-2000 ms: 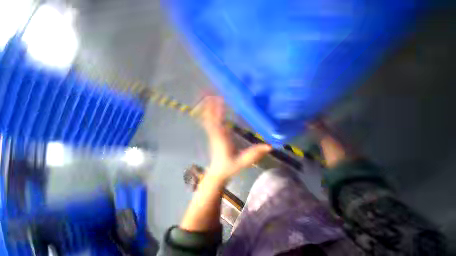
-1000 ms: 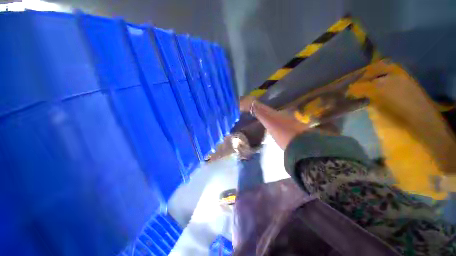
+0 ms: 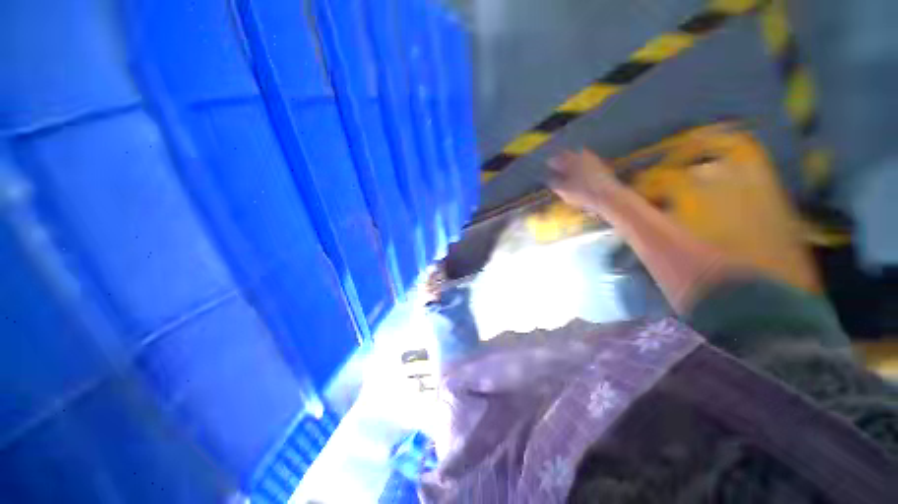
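Observation:
A tall stack of blue ribbed trays (image 3: 286, 167) fills the left side of the view, close to me. My right hand (image 3: 583, 182) is blurred, to the right of the stack and apart from it. Its fingers look loosely spread and nothing shows in it. My left hand is not in view; the stack may hide it.
A yellow-orange pallet truck (image 3: 734, 202) stands on the floor at the right, partly behind my right forearm. Yellow-black tape (image 3: 591, 101) crosses the grey floor. A patterned purple apron (image 3: 591, 394) shows below. Another ribbed blue piece (image 3: 290, 461) is at lower left.
My right hand has come away from the stack's edge and moved to the right. The stack fills more of the view. The large blue tray seen first is out of view, as is my left hand.

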